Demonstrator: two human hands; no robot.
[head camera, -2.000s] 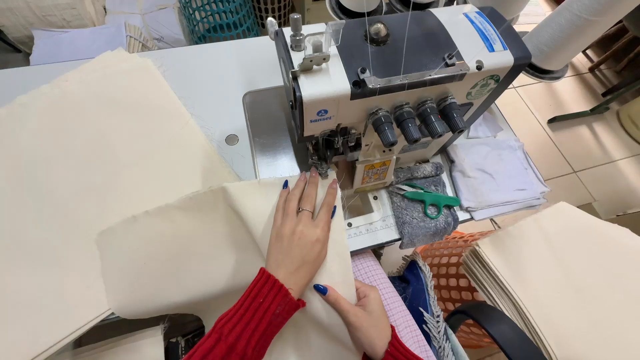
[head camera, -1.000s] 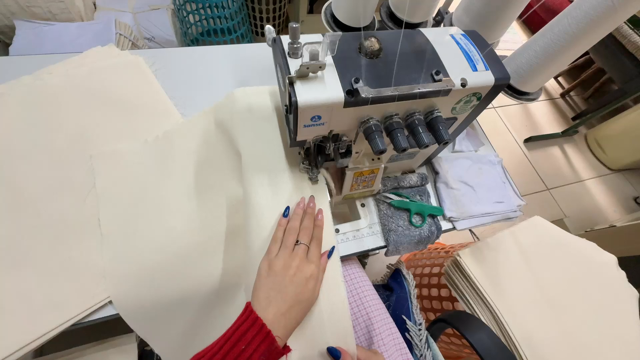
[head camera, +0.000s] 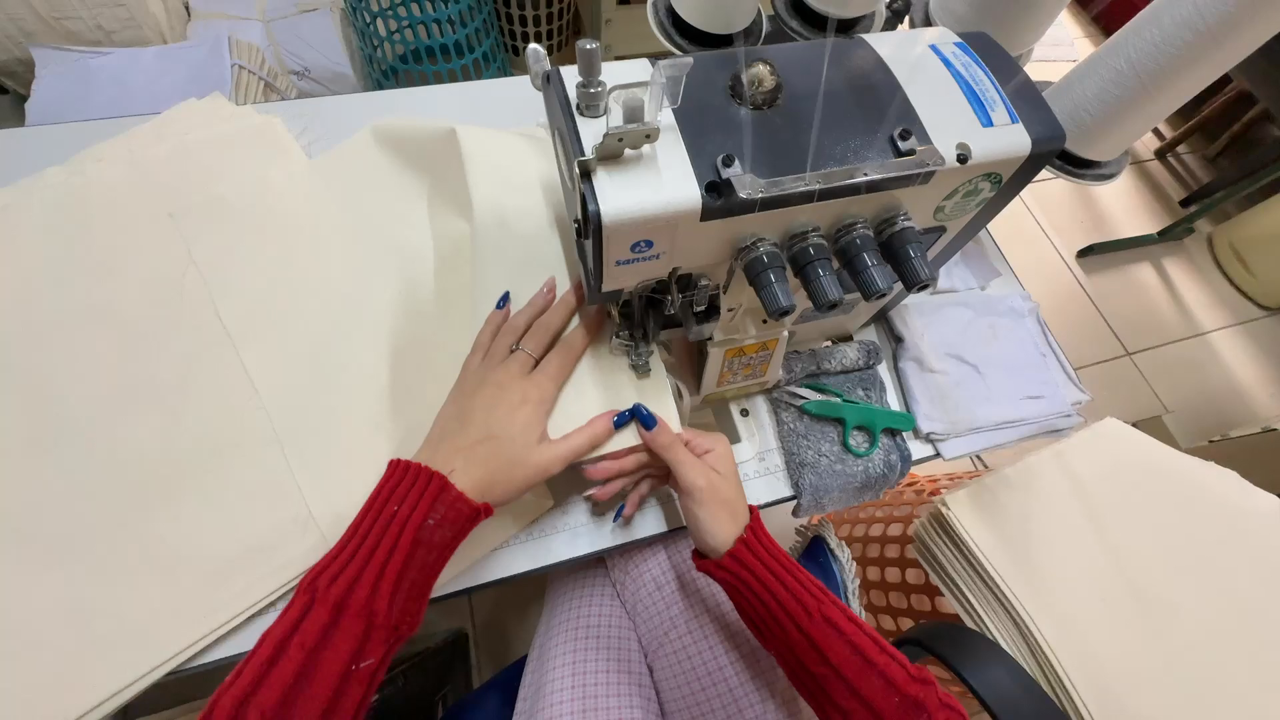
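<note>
A cream fabric panel (head camera: 400, 230) lies on the table and runs under the presser foot (head camera: 636, 350) of a Sansei overlock sewing machine (head camera: 800, 130). My left hand (head camera: 520, 390) rests palm down on this fabric, fingers spread, left of the foot. In front of the foot, my right hand (head camera: 690, 470) pinches the near corner of the fabric between thumb and a finger, close to my left thumb. Green-handled scissors (head camera: 850, 412) lie on a grey cloth (head camera: 835, 470) at the machine's right.
A stack of cream fabric (head camera: 140, 400) covers the table's left side. Another fabric stack (head camera: 1130, 580) is at the lower right, beside an orange basket (head camera: 890, 540) and a black armrest (head camera: 980, 660). Folded white cloths (head camera: 980, 370) lie right of the scissors. Thread cones (head camera: 1140, 80) stand behind the machine.
The cream panel has moved away from me, alongside the machine, and its near corner now shows close to the foot. My right hand has come up from the lower edge to that corner.
</note>
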